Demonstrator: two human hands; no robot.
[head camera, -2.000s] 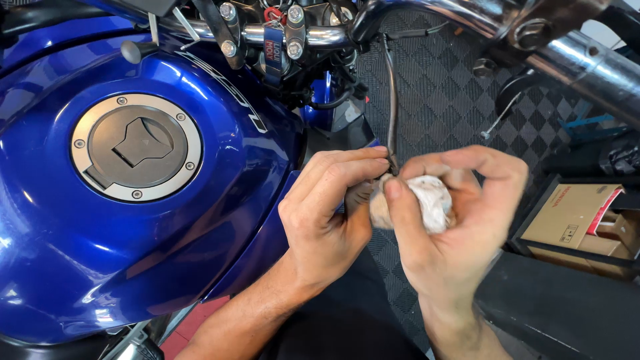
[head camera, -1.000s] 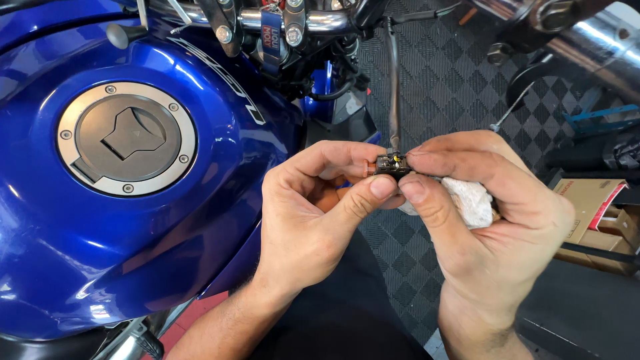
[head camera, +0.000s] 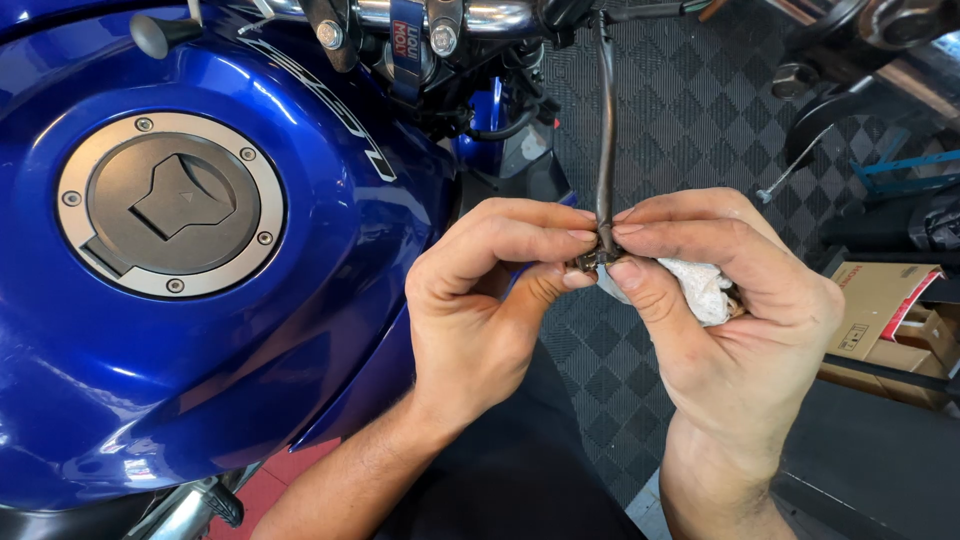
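Note:
A small dark part (head camera: 592, 259), seemingly an electrical switch or connector, sits at the lower end of a black sheathed cable (head camera: 606, 135) that hangs from the handlebar. My left hand (head camera: 480, 300) pinches its left side between thumb and fingertips. On the other side, my right hand (head camera: 720, 315) grips the same part by thumb and fingers, close against the cable end. A crumpled white cloth or paper (head camera: 699, 289) is tucked in my right palm, partly hidden by the fingers. Fingertips cover much of the dark part.
To the left is a motorcycle's blue fuel tank (head camera: 330, 255) with its filler cap (head camera: 172, 202). The chrome handlebar (head camera: 495, 16) crosses the top. Black patterned flooring (head camera: 675, 127) lies below. Cardboard boxes (head camera: 874, 300) stand on a rack at right, above a dark flat surface (head camera: 870, 450).
Two seconds ago the white cloth was around the cable end between both hands; it now sits in my right palm. Since one second ago, the dark part has turned and is more covered by my fingers.

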